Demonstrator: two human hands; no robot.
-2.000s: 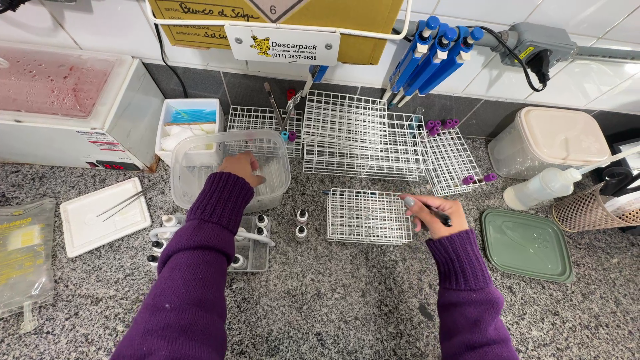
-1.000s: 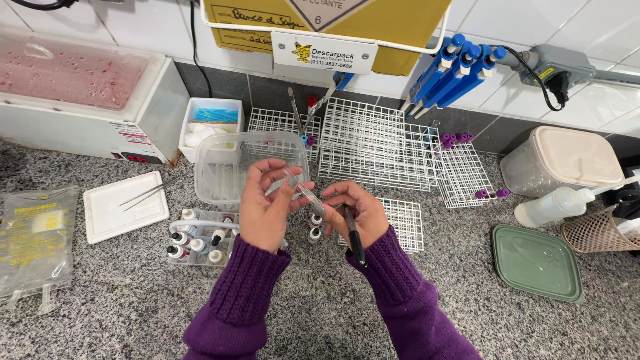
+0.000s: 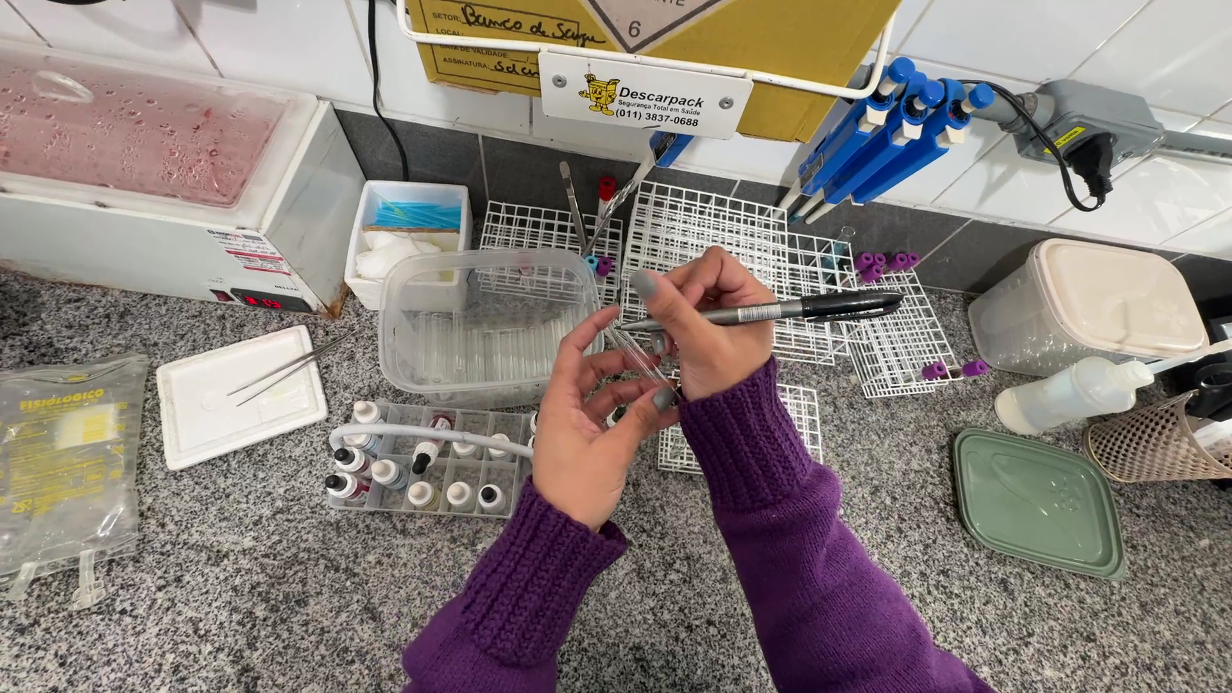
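Note:
Clear glass test tubes [image 3: 639, 358] are held between the fingers and thumb of my left hand [image 3: 599, 423], tilted, in front of the plastic tub. My right hand [image 3: 717, 327] grips a grey and black marker pen [image 3: 799, 308], its tip close to the upper ends of the tubes. How many tubes I hold cannot be told. More clear tubes lie in the plastic tub [image 3: 491, 371] behind my left hand. A small white wire rack [image 3: 804, 414] is partly hidden under my right wrist. Dropper bottles [image 3: 421, 494] stand in a clear divided carrier [image 3: 385, 428] at the left.
Larger wire racks [image 3: 707, 226] with purple-capped tubes [image 3: 934, 370] stand along the wall. At left are a water bath [image 3: 279, 192], a white tray [image 3: 197, 404] with tweezers and a fluid bag [image 3: 67, 462]. A green lid [image 3: 1039, 500], a squeeze bottle [image 3: 1068, 395] and pipettes [image 3: 895, 135] are at right.
My left hand has come out of the plastic tub with tubes. My right hand has moved from the small rack to them, and the marker has turned from pointing down to pointing at the tubes.

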